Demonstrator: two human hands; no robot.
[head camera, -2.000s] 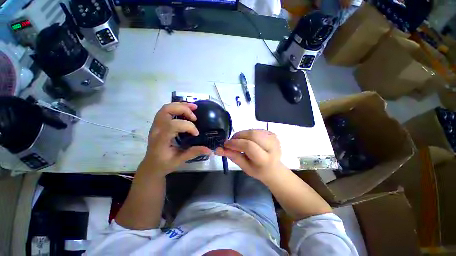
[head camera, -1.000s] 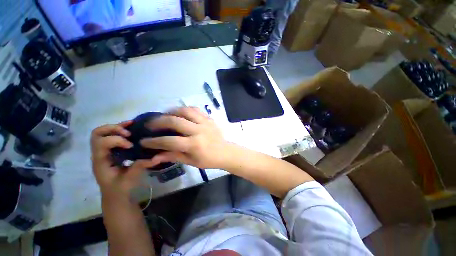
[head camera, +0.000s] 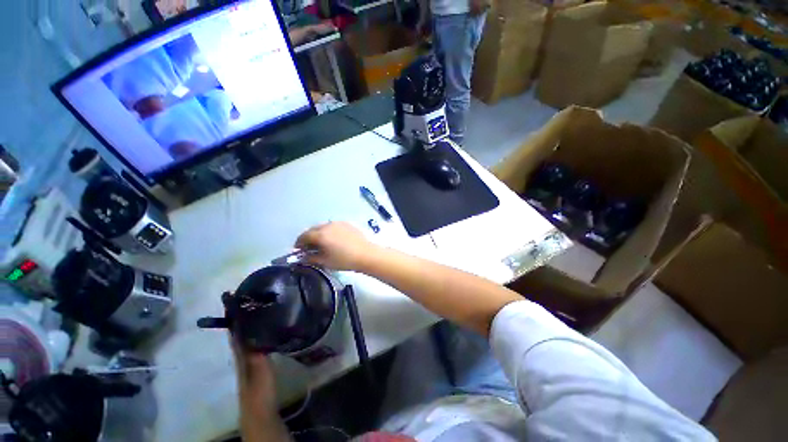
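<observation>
A PTZ dome camera (head camera: 285, 308) stands near the table's front edge, its black ball head towards me. One black antenna (head camera: 355, 324) points down on its right side, another sticks out to the left. My left hand (head camera: 255, 384) is against the camera's near left side, its fingers mostly hidden behind the head. My right hand (head camera: 335, 245) is at the camera's far side, its fingers closed on the silvery back edge; the fingertips are partly hidden.
A monitor (head camera: 192, 86) with a live picture stands at the back left. More dome cameras (head camera: 111, 289) stand along the left, another (head camera: 421, 102) at the back. Mouse (head camera: 444, 173), mouse pad (head camera: 423, 207), pen (head camera: 376, 204) and small black parts (head camera: 373, 226) lie right. An open carton (head camera: 664, 186) holds black cameras.
My right hand has moved from the front of the ball head to the camera's far side. My left hand is lower beside it. The view has turned, showing more of the monitor.
</observation>
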